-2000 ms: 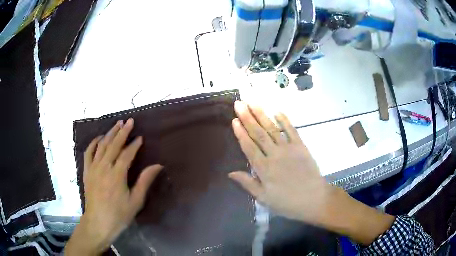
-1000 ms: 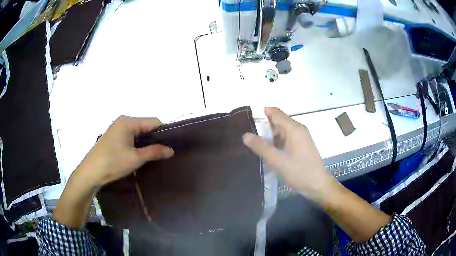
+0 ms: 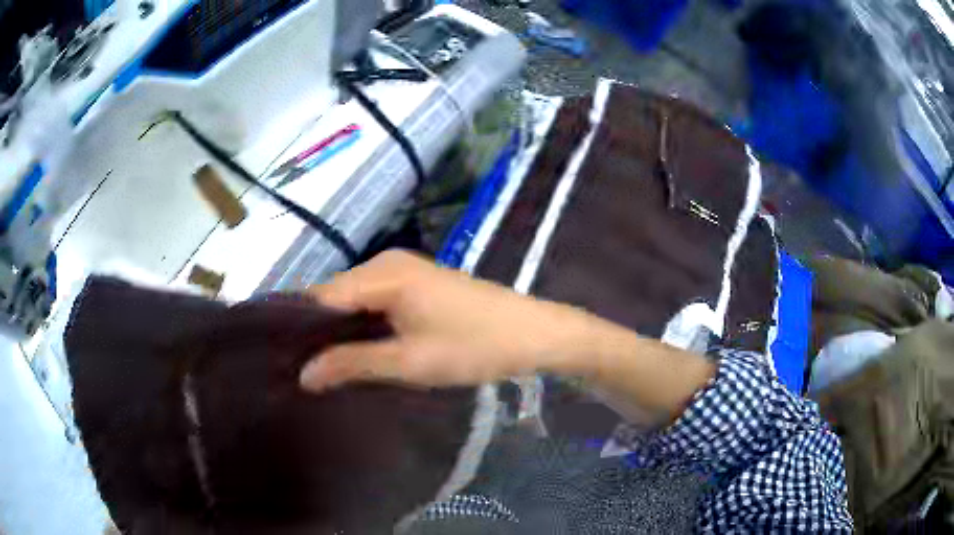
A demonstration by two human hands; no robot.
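Note:
A large dark brown garment panel (image 3: 262, 428) with a white strip along its right part lies across the lower left, over the table edge and the wearer's front. A pale short line shows on its left part. My right hand (image 3: 403, 324) holds the panel's upper edge, thumb on top and fingers folded at the far side, slightly blurred. My left hand is not in view.
More brown panels with white strips (image 3: 649, 199) lie to the right over something blue. The white table (image 3: 126, 199) bears a red-and-blue tool (image 3: 314, 152), a narrow brown strip (image 3: 219, 195), a small brown scrap (image 3: 205, 278) and black straps. A person's trousered leg (image 3: 889, 397) is at far right.
The view has swung right, so the machine needle area has left the picture and the right-hand panels have come in. The panel is no longer flat under both hands; my left hand has gone from view.

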